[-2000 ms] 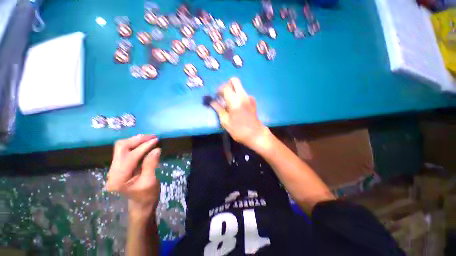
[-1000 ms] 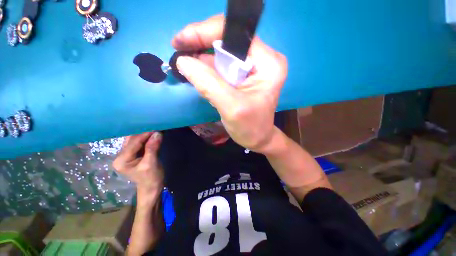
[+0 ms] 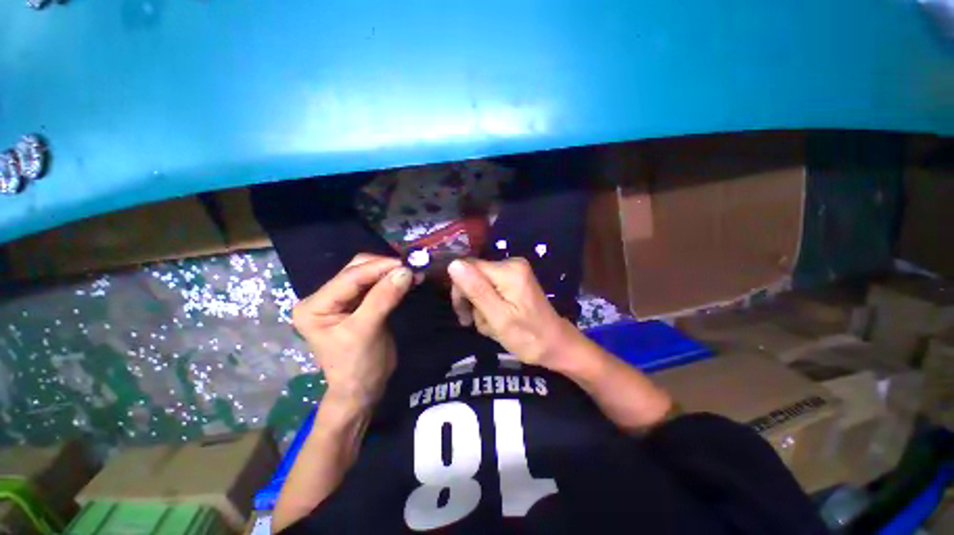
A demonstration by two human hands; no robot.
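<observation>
My left hand pinches a small round metal piece between thumb and fingertip, above my lap and in front of the bench edge. The piece looks dark with a bright white face. My right hand is just right of it, thumb and fingers drawn together. Whether it holds anything is hidden. Silvery toothed discs stand in a short row on the blue-green bench top at the far left, cut off by the picture's edge.
The bench's front edge curves across above both hands. Part of another silvery piece shows at the top left corner. Cardboard boxes stand under the bench and at lower right. A blue lid or bin lies beside my right forearm. White bits litter the floor.
My right hand has moved from over the bench down to my lap. My left hand has come up beside it and now holds a small piece. The black-and-white tool no longer shows.
</observation>
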